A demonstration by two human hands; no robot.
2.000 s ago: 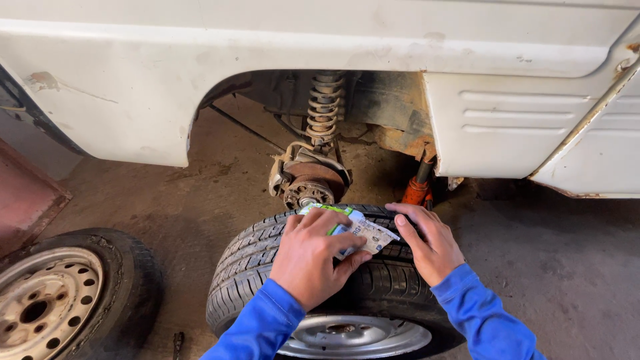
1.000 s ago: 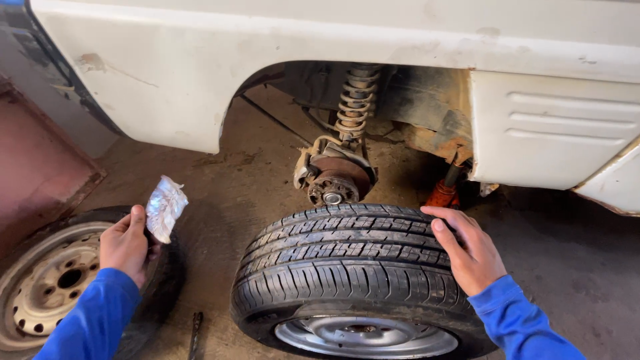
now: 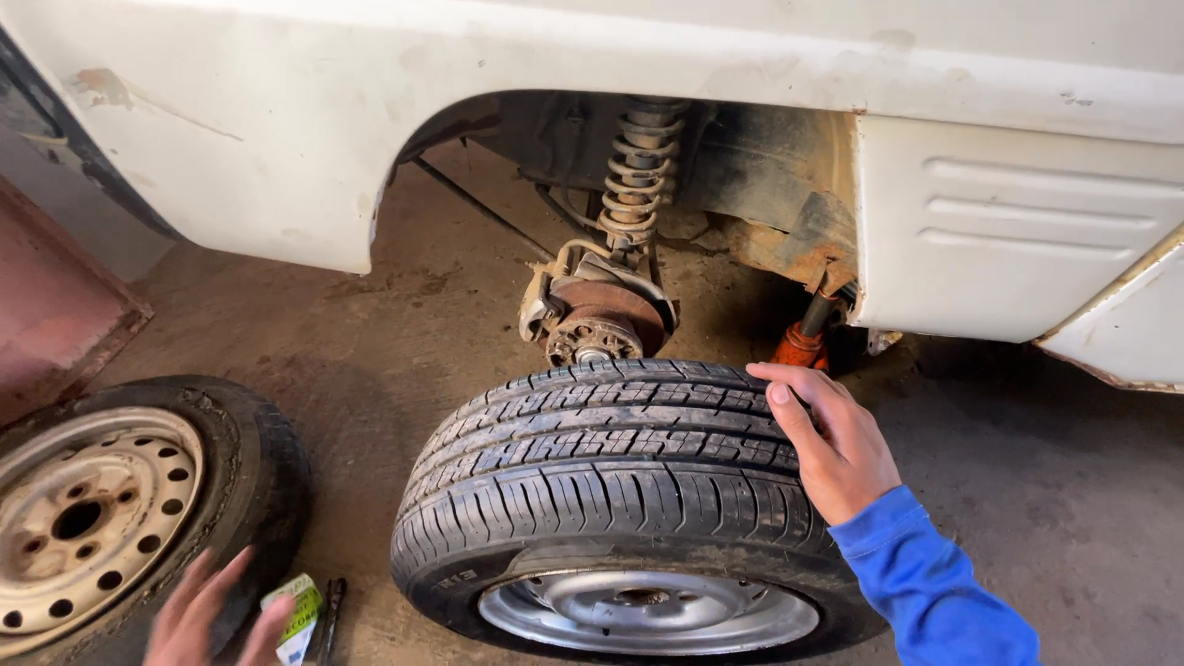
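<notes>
My right hand (image 3: pixel 837 444) rests its fingertips on the upper right tread of an upright tire on a silver steel wheel (image 3: pixel 601 462). At the bottom left, my left hand (image 3: pixel 208 615) is blurred and cut off by the frame, fingers apart, with nothing seen in it. Just right of its fingers lies a green and white printed label (image 3: pixel 301 615), beside a thin dark metal tool (image 3: pixel 333 615). Behind the tire are the bare wheel hub (image 3: pixel 592 342), the rusty brake disc (image 3: pixel 615 310) and a coil spring (image 3: pixel 638 176).
A second tire on a worn cream steel wheel (image 3: pixel 268 462) lies at the left. The white vehicle's body panel (image 3: pixel 277 120) spans the top. An orange jack (image 3: pixel 803 344) stands under its sill, right of the hub. A reddish metal object (image 3: pixel 55 296) sits at the left edge.
My left hand has moved down, and the crumpled label it held a second ago is out of it, now low beside the dark tool. My right hand stays on the tire.
</notes>
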